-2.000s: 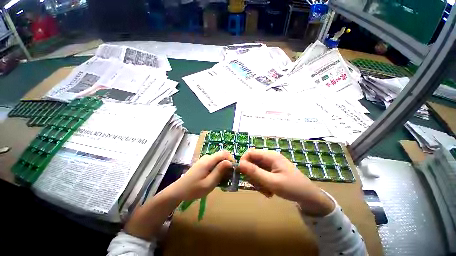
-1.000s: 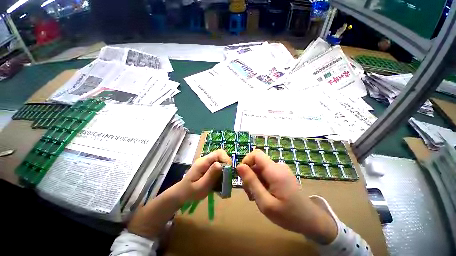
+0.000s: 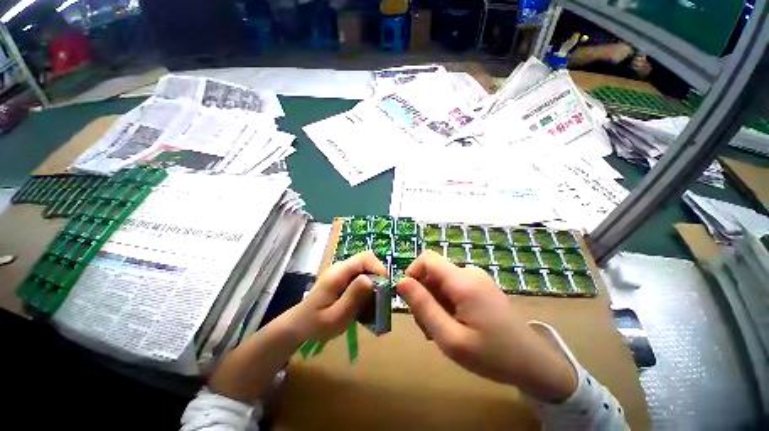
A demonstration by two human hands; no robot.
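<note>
A green board panel (image 3: 514, 259) with pale borders lies on brown cardboard (image 3: 379, 379). My left hand (image 3: 337, 295) is over its left part and grips a small grey-faced piece (image 3: 381, 306), held upright. My right hand (image 3: 459, 311) is right beside it, thumb and fingertips pinched together near the top of the piece. Whether the right fingertips hold something is too small to tell. Bright green tape strips (image 3: 352, 342) hang below my left hand.
A newspaper stack (image 3: 169, 278) with green boards (image 3: 80, 236) on it is at the left. Loose printed sheets (image 3: 472, 189) lie beyond the panel. A metal post (image 3: 674, 160) and a dark device (image 3: 632, 337) are at the right. Another person's arm (image 3: 603, 55) is at the back right.
The grey-faced piece has turned from edge-on to showing its grey side since two seconds ago. Both hands stay close together over the panel. An arm has appeared at the back right.
</note>
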